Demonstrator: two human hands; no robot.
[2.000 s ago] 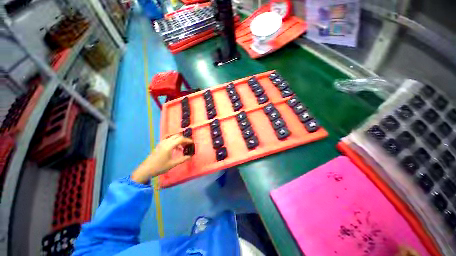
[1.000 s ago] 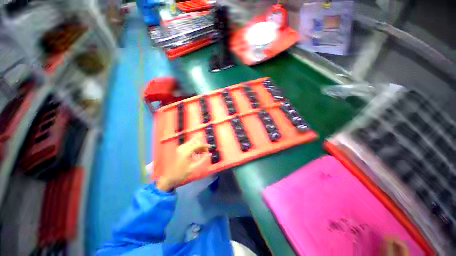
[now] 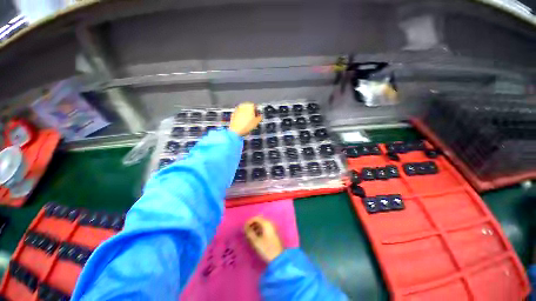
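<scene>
My left hand point(image 3: 245, 119) is stretched over the clear blister tray point(image 3: 267, 187), its fingertips at a black housing in the back row. Blur hides whether it grips that housing. The tray's pockets hold rows of black housings point(image 3: 277, 171). My right hand point(image 3: 263, 238) is over the pink mat point(image 3: 282, 213), fingers curled around a small dark part point(image 3: 256, 228); its exact shape is unclear. Tiny black parts point(image 3: 228, 256) lie scattered on the mat, left of my right hand. My left sleeve covers part of the mat and blister tray.
The left red-orange tray point(image 3: 64, 231) holds rows of housings. The right red-orange tray point(image 3: 411, 235) has housings at its far end. A dark tray stack point(image 3: 479, 132) stands far right. A white fan point(image 3: 12, 167) and a clear bag point(image 3: 141, 149) are at left.
The view has swung right from the left tray to the blister tray. My left hand has left the left tray and reached the blister tray. My right hand now shows fully over the mat.
</scene>
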